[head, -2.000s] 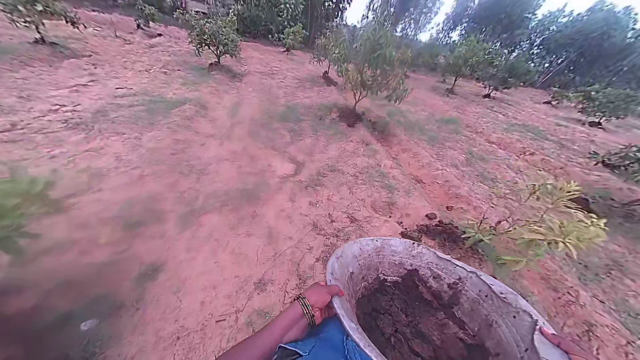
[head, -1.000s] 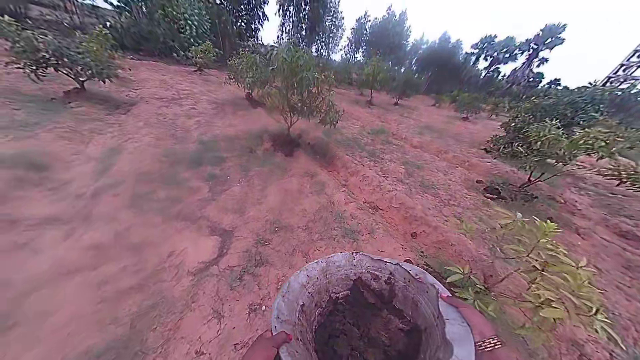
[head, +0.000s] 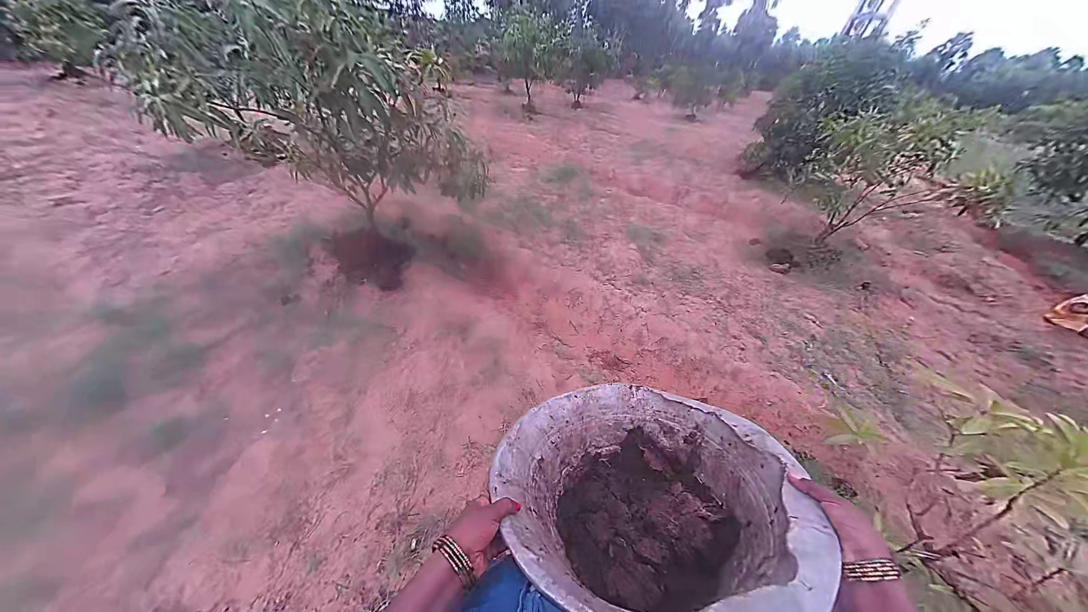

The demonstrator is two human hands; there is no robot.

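Note:
Between my hands is a wide, round basin (head: 544,527), its pale inner wall smeared with dirt. Dark, crumbly soil or manure (head: 646,527) lies in its bottom. My left hand (head: 478,531) grips the rim at the left, thumb on top, with bangles at the wrist. On the right side my right hand (head: 841,518) holds the rim, its fingers partly hidden beneath; bangles circle that wrist too. Blue cloth (head: 506,591) shows below the basin at the left.
A small leafy tree (head: 370,183) with dark soil (head: 370,255) at its base stands ahead left. Another young tree (head: 858,200) grows at the right. A leafy plant (head: 1020,476) is close to my right hand. An orange-and-white object (head: 1069,314) lies at the right edge.
The tree ahead is nearer than before, and the view has turned. The basin stays in both hands, and the plant at the right remains beside it.

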